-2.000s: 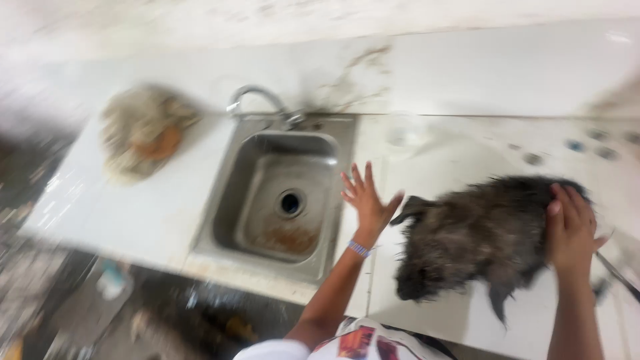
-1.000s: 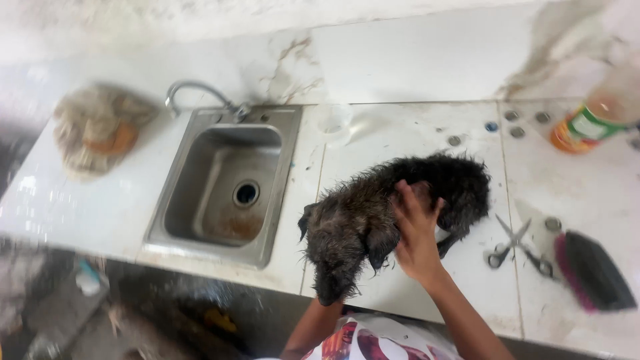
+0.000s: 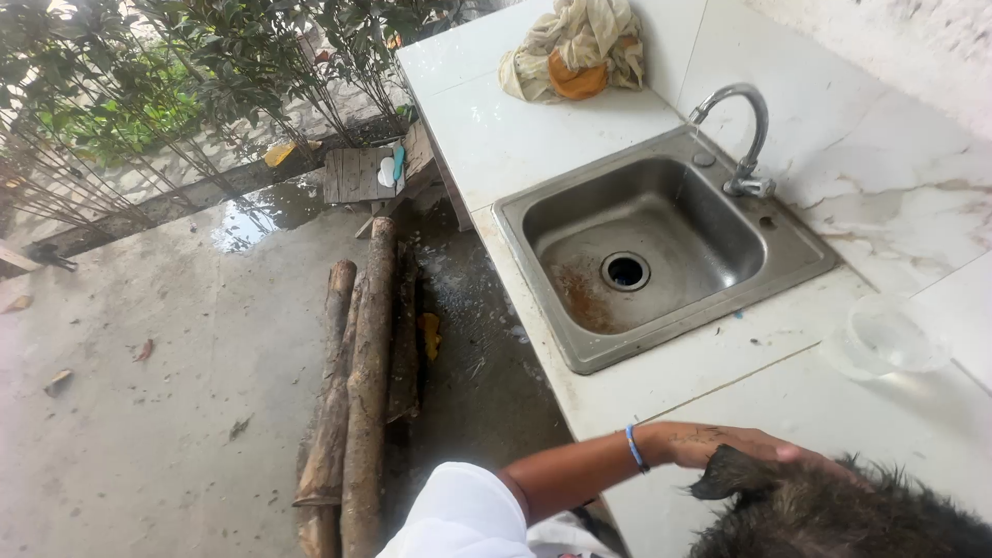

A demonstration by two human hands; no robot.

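Note:
A wet, dark-furred puppy (image 3: 829,511) is at the bottom right on the white tiled counter (image 3: 744,372), partly cut off by the frame. My left hand (image 3: 744,448) rests on its head and neck, behind a floppy ear, with the fingertips partly hidden in the fur. A blue band circles that wrist. My right hand is out of view. Just beyond the puppy stands a clear plastic tub (image 3: 887,341). The steel sink (image 3: 659,240) lies farther off, its basin stained brown near the drain, and a thin trickle falls from the curved faucet (image 3: 748,139).
A crumpled cloth (image 3: 577,50) lies at the counter's far end. Below the counter edge, logs (image 3: 368,387) lie on the wet concrete floor. A small wooden stool (image 3: 356,174) holds a white and teal item. Shrubs (image 3: 271,70) grow beyond.
The view has swung strongly left. My left hand, hidden a second ago, now lies on the puppy's head. My right hand, on the puppy's back earlier, has gone out of view.

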